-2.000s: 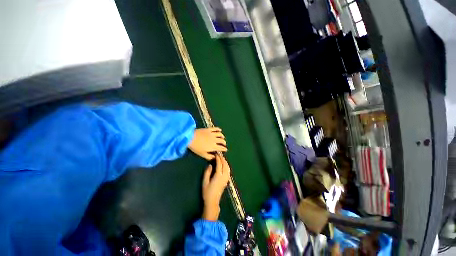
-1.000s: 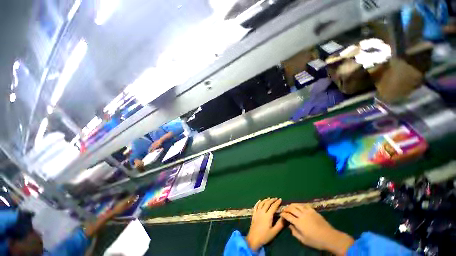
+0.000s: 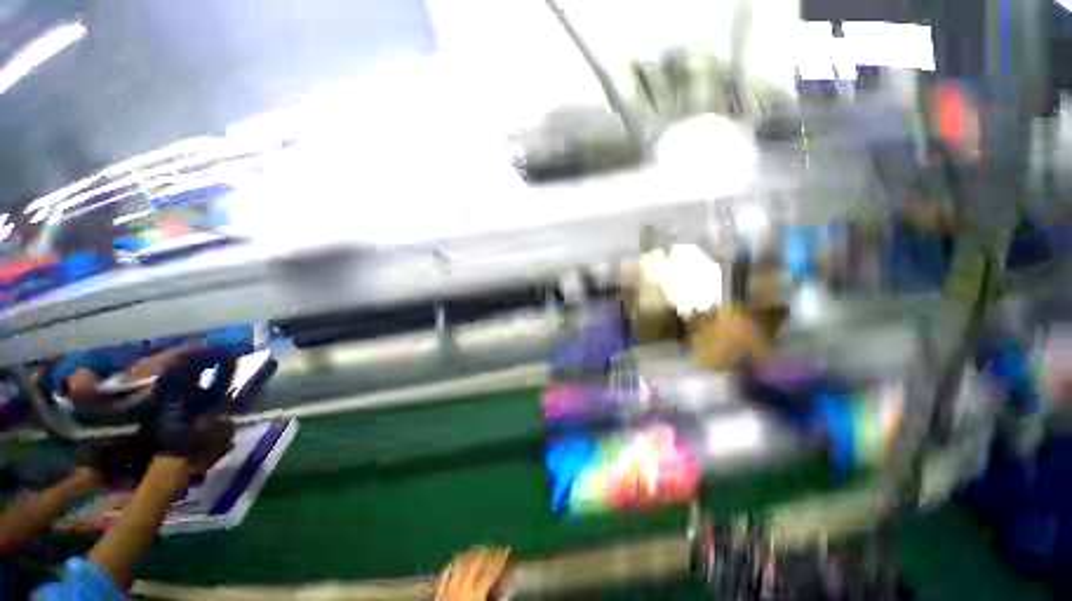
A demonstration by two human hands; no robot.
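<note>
The view is strongly blurred. One hand, seemingly my left hand (image 3: 474, 574), shows at the bottom edge, cut off, with its fingers at the pale conveyor rail (image 3: 611, 566). No object can be made out in it. My right hand is not in view. Beyond the rail, a rainbow-coloured printed lid (image 3: 623, 467) lies on the green conveyor belt (image 3: 411, 470), with a grey-white box base (image 3: 735, 432) beside it.
At left, another person's arms (image 3: 147, 522) reach over a white-edged box (image 3: 253, 470) with a dark strip; a dark item is at their hand. Small dark bagged items (image 3: 764, 564) lie at lower right. Brown carton pieces (image 3: 735, 338) and a grey shelf beam (image 3: 388, 270) are beyond the belt.
The view has swung, so the lid and belt appear further left. Two hands together at the rail are now one cut-off hand. The other person's arms now reach over the white-edged box.
</note>
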